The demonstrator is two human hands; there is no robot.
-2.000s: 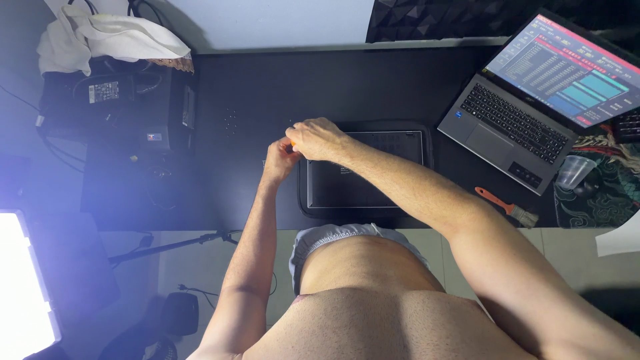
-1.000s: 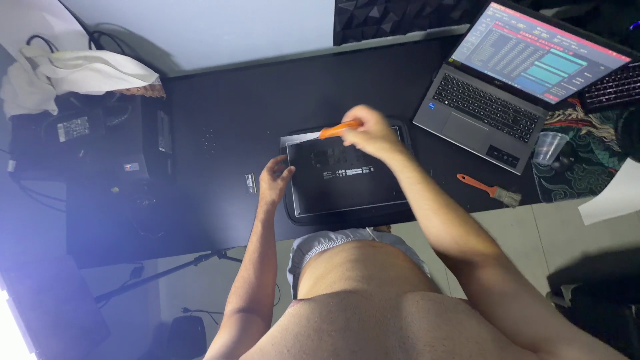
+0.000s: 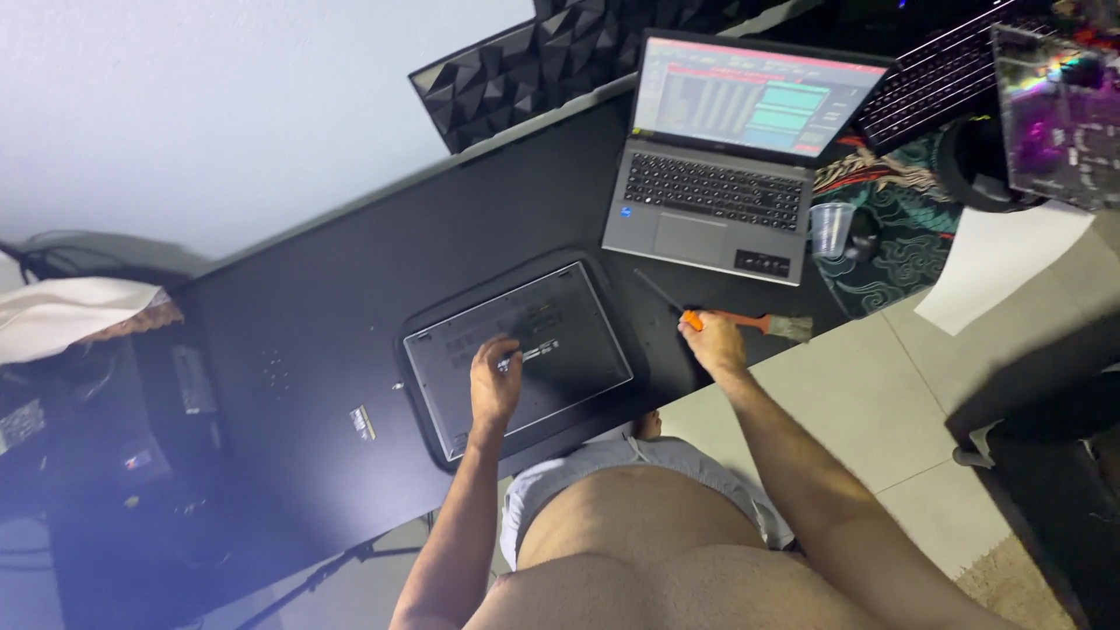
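A closed laptop, its underside up (image 3: pixel 560 385), lies on a dark mat on the black desk. Over its left middle is my left hand (image 3: pixel 496 376), fingers curled; whether something small is between them cannot be told. To the right of that laptop, my right hand (image 3: pixel 713 343) grips the orange handle of a screwdriver (image 3: pixel 693 320), its thin shaft pointing up and left over the desk. Beside the right hand lies a brush with an orange handle (image 3: pixel 744 320) and pale bristles. A small labelled module (image 3: pixel 362 423) rests left of the mat, and tiny screws (image 3: pixel 276 372) are grouped farther left.
An open grey laptop (image 3: pixel 713 201) stands at the back right, with a clear plastic cup (image 3: pixel 830 229) and a dark mouse (image 3: pixel 864 234) beside it on a patterned mat. Farther right are a backlit keyboard (image 3: pixel 945 70) and white paper (image 3: pixel 1006 262). White cloth (image 3: pixel 70 315) lies at the left.
My right hand has moved right with the screwdriver, from above the upturned laptop to beside the brush. My left hand has moved from the laptop's left edge onto its underside. The view has shifted and turned.
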